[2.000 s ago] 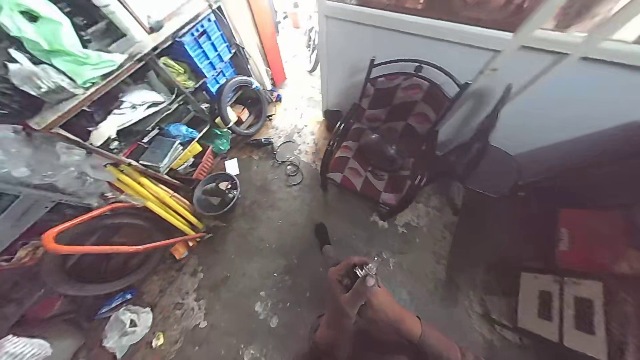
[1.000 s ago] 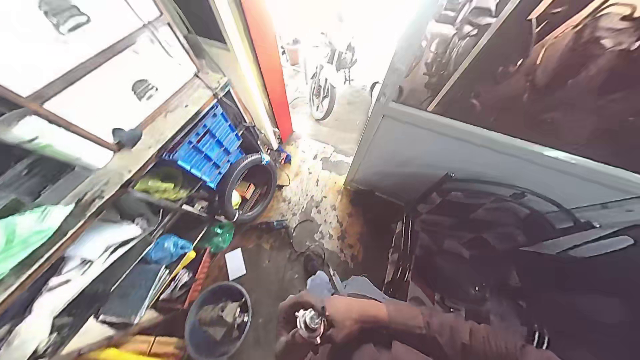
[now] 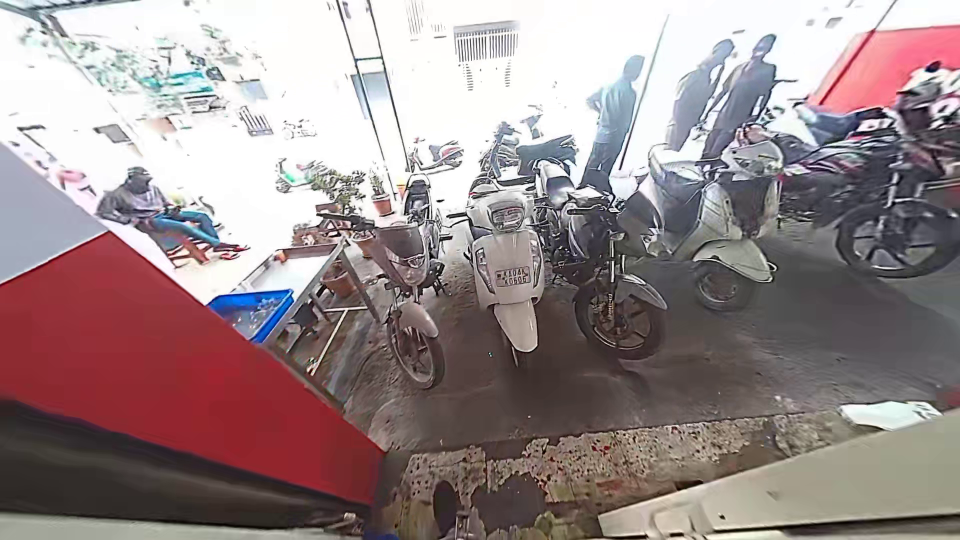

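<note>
Neither of my hands shows in the head view. A dark rounded shape point(image 3: 445, 506), perhaps the toe of a shoe, is at the bottom edge, with a small metallic thing close to its right that is too cut off to identify. Beyond the doorway a white scooter point(image 3: 510, 277) faces me, between a motorcycle with a windscreen point(image 3: 409, 262) on its left and a dark motorcycle point(image 3: 619, 300) on its right. A pale scooter point(image 3: 731, 232) stands farther right.
A red wall panel point(image 3: 172, 360) borders the left, and a pale door frame point(image 3: 795, 480) the lower right. A blue tray point(image 3: 259, 311) rests on a metal table. One person point(image 3: 154, 210) sits at left; three people, one nearest the middle point(image 3: 615, 112), stand behind the vehicles.
The view has swung from the cluttered room to the doorway and the parked vehicles outside. My hands, earlier seen around a small metal part, have left the view.
</note>
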